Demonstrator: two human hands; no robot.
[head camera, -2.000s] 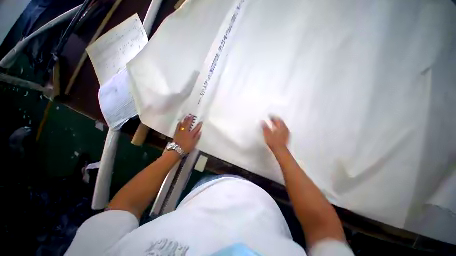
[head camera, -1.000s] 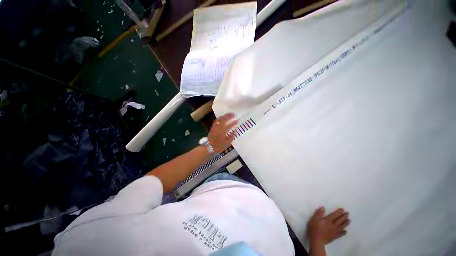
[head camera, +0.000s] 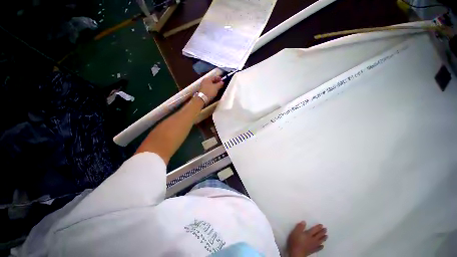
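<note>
The white fabric ply covers the table, with printed dark lettering and a block of stripes along its selvedge. My left hand is off the cloth, over the pale cardboard tube beside the cloth's corner. Its fingertips are at a slim dark-and-white object; whether they grip it is unclear. My right hand lies on the cloth near its front edge, fingers spread, partly cut off by the bottom of the picture.
Papers with writing lie on the dark brown table above my left hand. A marked metal strip sticks out at the table end. A thin tan stick and a dark flat piece are at upper right. Scraps litter the green floor.
My left hand has left the striped selvedge and moved up towards the papers. The papers appear shifted or lifted, showing more of the tube. My right hand remains flat on the cloth.
</note>
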